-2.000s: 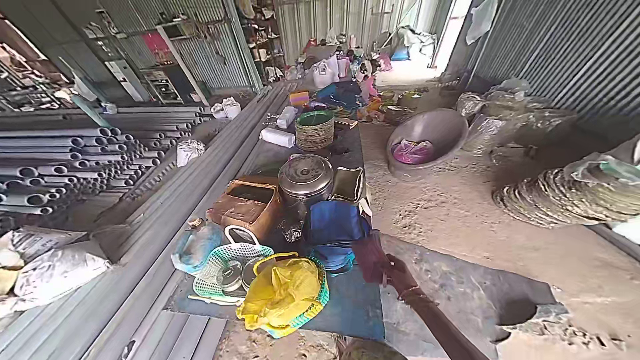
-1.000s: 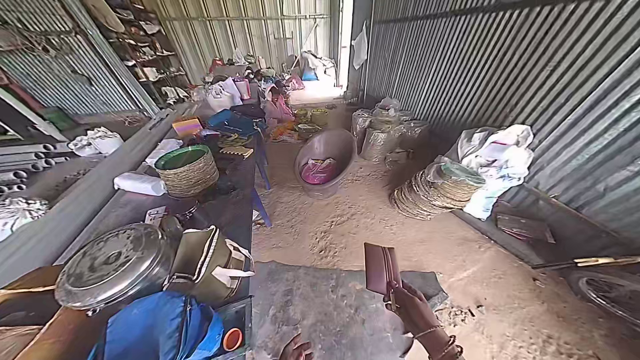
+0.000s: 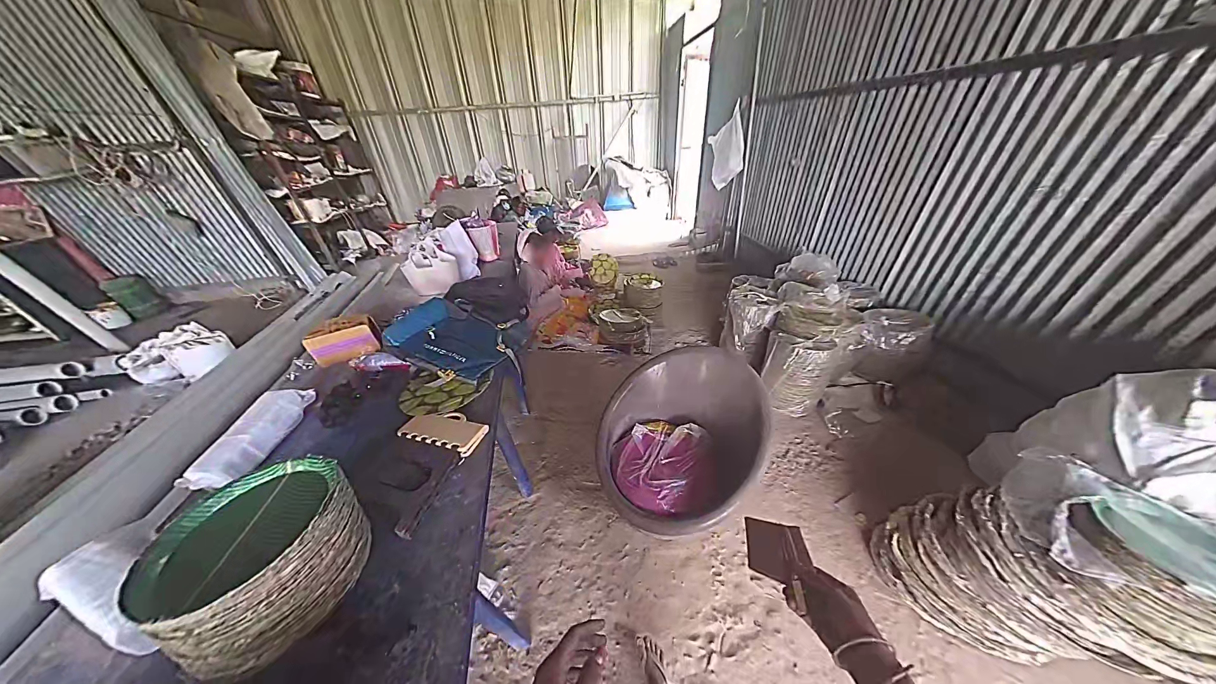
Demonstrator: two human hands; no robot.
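Note:
My right hand [image 3: 825, 603], with bangles on its wrist, grips a dark brown wallet or pouch [image 3: 777, 549] by its lower edge, over the dirt floor. My left hand [image 3: 575, 654] shows at the bottom edge, holding nothing, its fingers apart and slightly curled, to the right of the table. Beyond my hands stands a tilted grey plastic tub [image 3: 703, 389] with a pink plastic-wrapped bundle [image 3: 663, 465] inside. On the dark table [image 3: 418, 598] at left are a stack of round leaf plates with a green top [image 3: 256, 570], a tan scalloped purse [image 3: 444, 432] and a blue bag [image 3: 446, 337].
Stacked leaf plates [image 3: 1016, 589] lie at lower right under plastic sheets. Plastic-wrapped stacks [image 3: 807, 351] stand by the corrugated wall. A person [image 3: 546, 271] sits on the floor farther back. Blue table legs [image 3: 513, 456] jut out at the table's right side. Long grey pipes [image 3: 190, 418] run along the left.
The view has moved forward past the metal pot and the yellow bag that earlier frames show on and beside the table. My right hand keeps hold of the brown pouch.

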